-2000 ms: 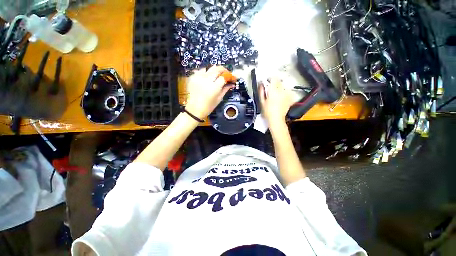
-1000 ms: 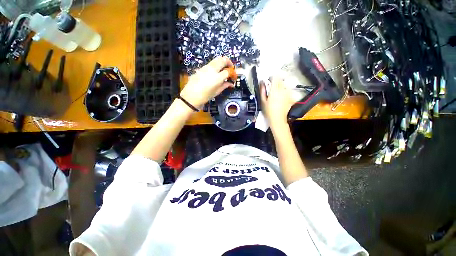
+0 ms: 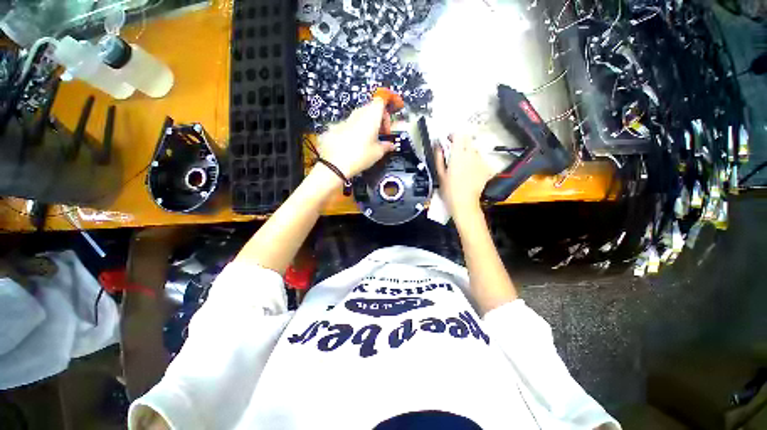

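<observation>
A black camera housing (image 3: 394, 191), open side up with a round hole in its floor, lies at the bench edge in front of me. My left hand (image 3: 357, 138), with orange finger cots, is at the housing's upper left; its fingertips are at the top of the housing, and whether they pinch a small part cannot be seen. My right hand (image 3: 464, 172) is at the housing's right side beside a black antenna (image 3: 426, 143), with a white cloth (image 3: 438, 207) below the fingers. Its fingertips are blurred by glare.
A second housing (image 3: 183, 168) lies left of the long black parts tray (image 3: 264, 109). Small fittings (image 3: 357, 76) are heaped behind the work. A pistol-grip tool (image 3: 531, 147) lies right, before the cable tangle (image 3: 673, 126). Bottles (image 3: 151, 74) stand far left.
My left hand's orange-covered fingers have shifted and now point up and away at the housing's top. The right hand and the housing have barely moved.
</observation>
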